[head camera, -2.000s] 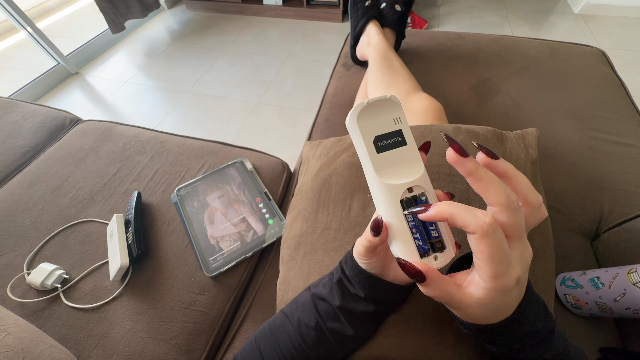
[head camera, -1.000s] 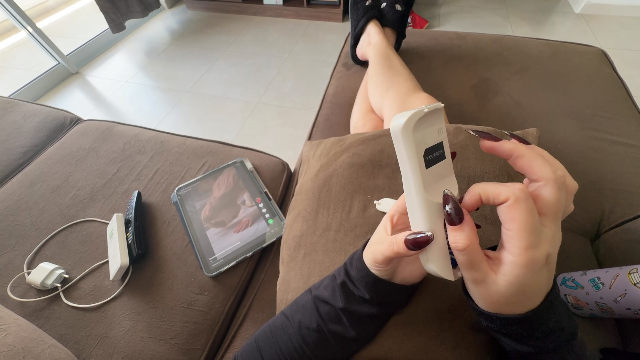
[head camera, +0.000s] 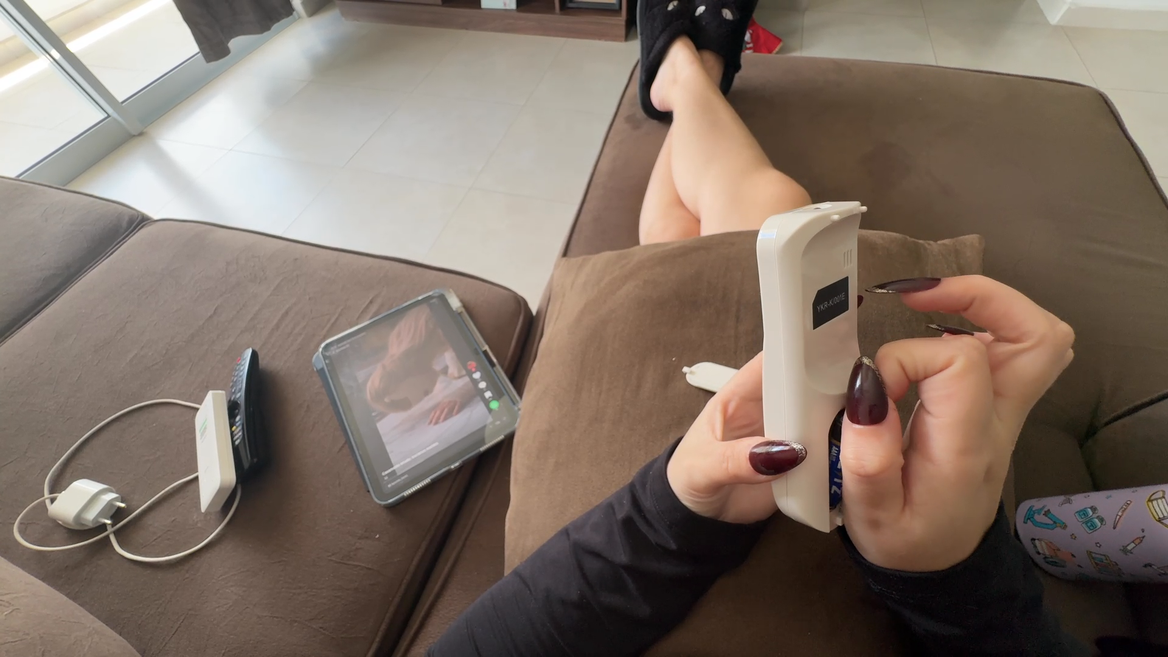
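My left hand (head camera: 735, 452) grips a white remote control (head camera: 803, 365) from its left side, thumb across the lower casing. The remote stands upright, turned edgewise, so its back faces right. Part of a blue battery (head camera: 835, 461) shows in the open compartment near the lower end. My right hand (head camera: 940, 438) is at that compartment, thumb against the remote's edge and index finger bent behind it; its fingertips are partly hidden, so whether they grip anything is unclear. A small white battery cover (head camera: 710, 376) lies on the brown cushion (head camera: 620, 365), just left of the remote.
A tablet in a case (head camera: 415, 392) lies on the sofa (head camera: 301, 566) to the left. Further left are a black remote (head camera: 243, 411), a white rectangular device (head camera: 215, 452) and a white charger plug (head camera: 86, 505) with its cable. A patterned lilac tumbler (head camera: 1095, 534) lies at the right edge.
The remote has turned from showing its back and batteries to an edgewise view. My right index finger has moved off the front of the batteries, and the white cover has come into view.
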